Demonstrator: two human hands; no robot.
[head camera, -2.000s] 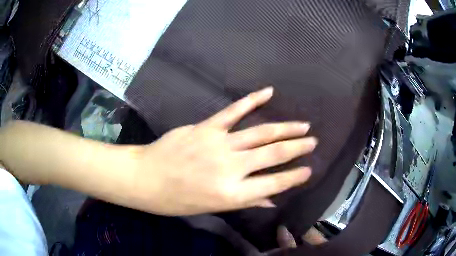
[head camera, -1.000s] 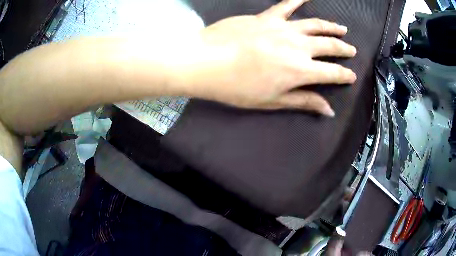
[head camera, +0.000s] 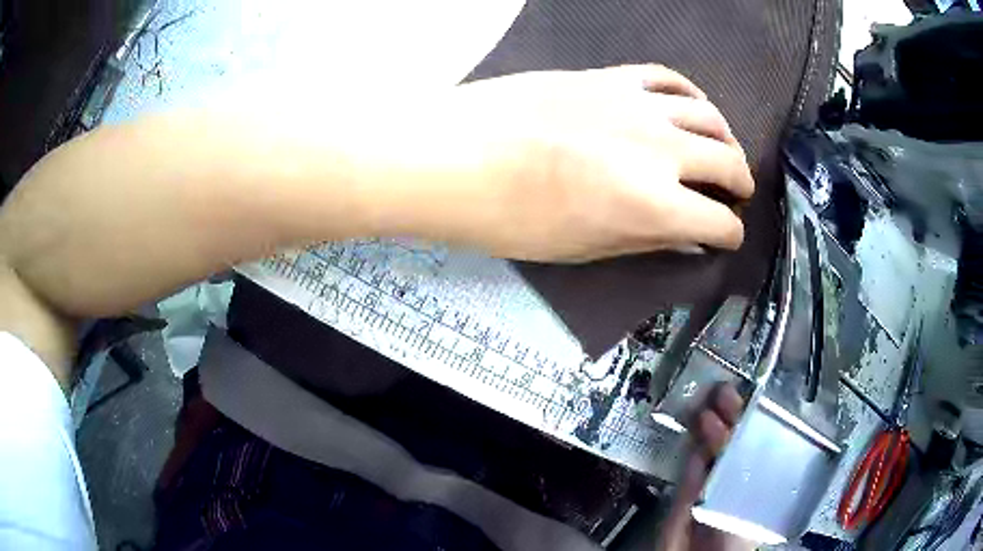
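Note:
A dark brown ribbed panel (head camera: 647, 32) lies on the white table, its pointed corner towards the ruler marks. My left hand (head camera: 636, 161) rests palm down on it, fingers bent and slightly apart; the thumb is hidden. My right hand (head camera: 706, 436) is small, blurred and cut off by the bottom edge, with fingertips at the shiny metal folder (head camera: 771, 474). Whether it holds anything cannot be told. The folder's flat plate shows bare metal. The panel's stitched edge runs by the dark machine parts at the upper right. A brown strip (head camera: 399, 474) hangs over my lap.
A ruler scale (head camera: 431, 334) is printed along the table's near edge. Red-handled scissors (head camera: 875, 479) lie right of the folder. The pale machine body and a black part (head camera: 927, 81) stand at the right. Dark cloth (head camera: 43, 65) is at the upper left.
The panel has moved up and away, uncovering the ruler scale. My left hand moved up and right, and its fingers are now more bent. The brown cloth over the folder plate is gone.

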